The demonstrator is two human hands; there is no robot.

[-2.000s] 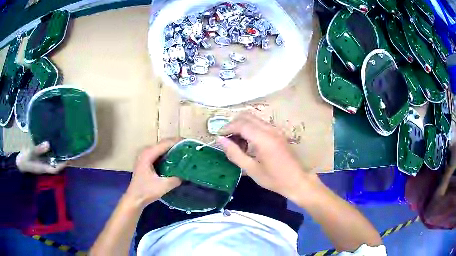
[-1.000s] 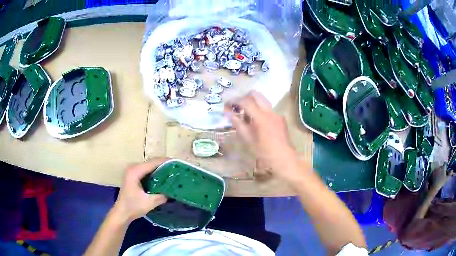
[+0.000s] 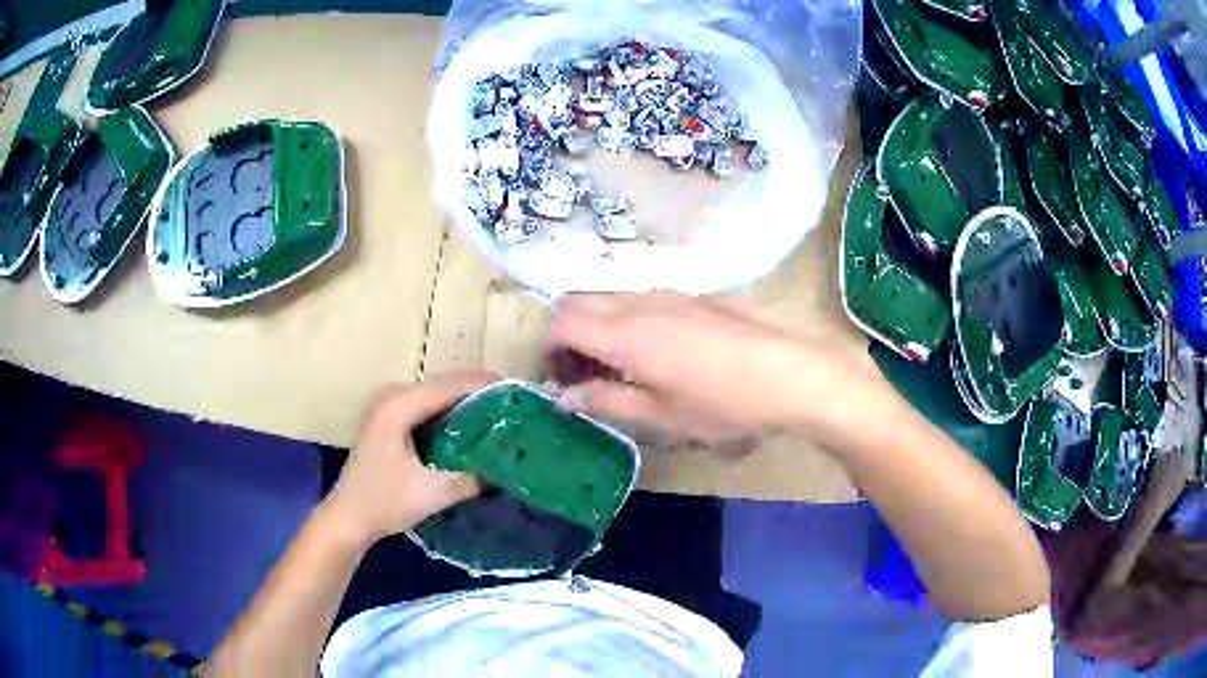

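Observation:
My left hand (image 3: 404, 457) grips the left side of a glossy green housing (image 3: 549, 457), held at the bench's near edge with its dark section toward me. My right hand (image 3: 629, 364) is over the housing's upper right rim with its fingers bent together; a small pale thing shows at the fingertips, too blurred to name. The clear plastic bag (image 3: 781, 199), rolled down into a round nest, holds a heap of small silver-white fittings (image 3: 622, 106), some with red spots. The pale dish is not visible now; my right hand covers that area.
Green housings (image 3: 252, 212) with pale rims lie at the left on the cardboard mat (image 3: 384, 80). A large pile of housings (image 3: 1006, 311) is at the right. A red stool (image 3: 99, 497) stands below left. Part of a person's arm (image 3: 1152, 530) shows at the lower right.
My right hand has moved from the bag's near rim back to the held housing. The housing at left, touched by another person's hand two seconds ago, now lies alone. The view has shifted.

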